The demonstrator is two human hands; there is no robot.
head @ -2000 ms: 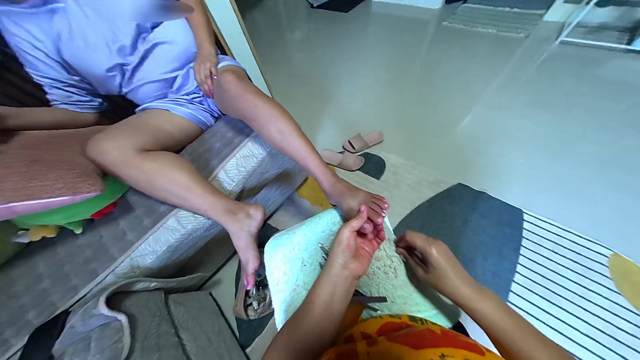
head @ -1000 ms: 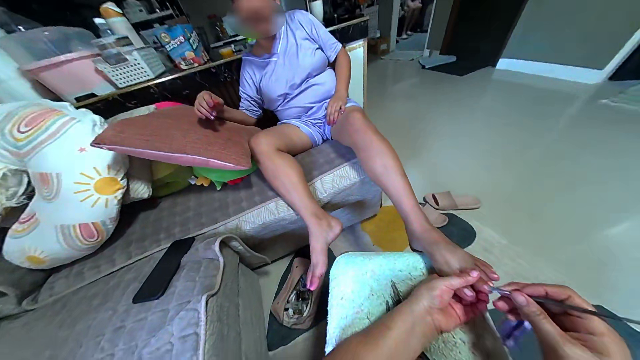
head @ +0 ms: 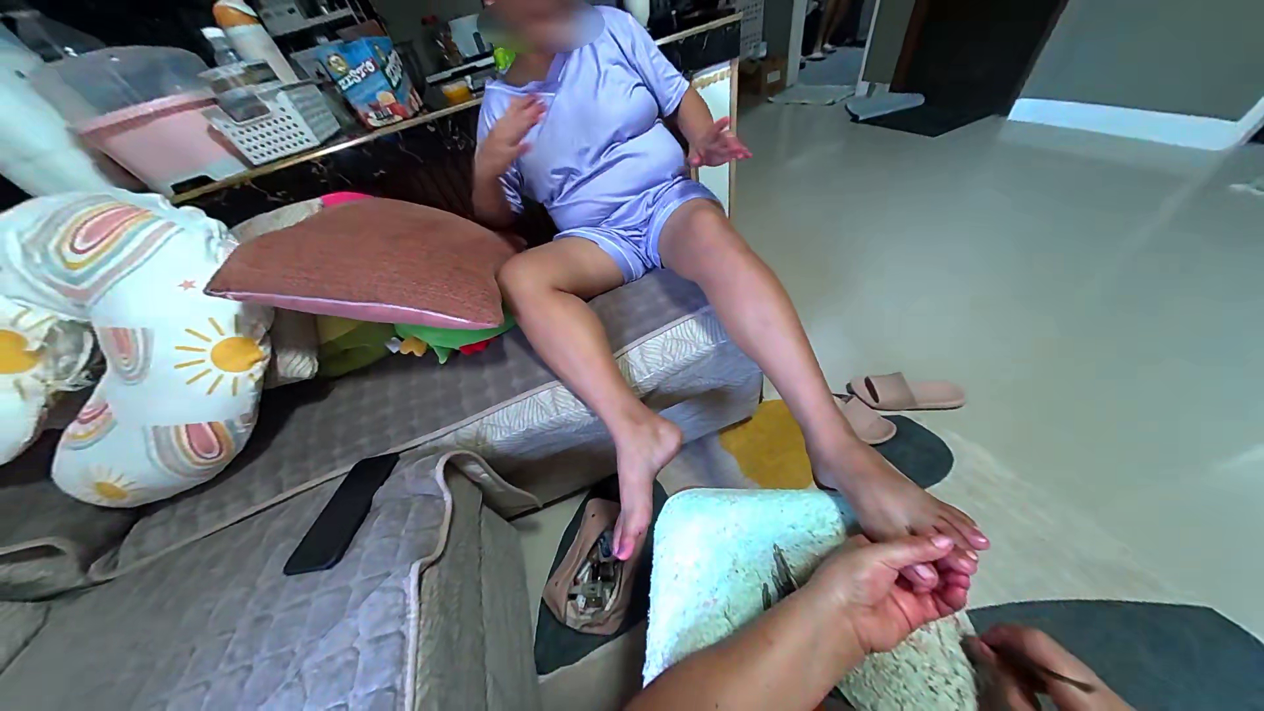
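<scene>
A person in lavender clothes sits on the sofa, one bare foot (head: 894, 494) resting at the edge of a pale green fluffy towel (head: 741, 523). My left hand (head: 904, 592) holds that foot by the toes. Below and to the right, near the frame's bottom edge, my right hand (head: 1047, 671) is blurred, with a thin dark tool (head: 1057, 676) between its fingers. Several slim metal tools (head: 780, 578) lie on the towel beside my left forearm. The person's other foot (head: 642, 474) hangs over an open pouch (head: 590, 583) with metal items in it.
A black phone-like object (head: 341, 513) lies on the grey quilted sofa (head: 247, 602). Cushions, among them a brown one (head: 375, 257), are at the left. Beige slippers (head: 904, 392) rest on the floor beyond the foot. A patterned rug (head: 1106, 642) lies at the lower right.
My right hand has moved down, away from the toes. The seated person has raised both hands. My left hand has stayed at the foot.
</scene>
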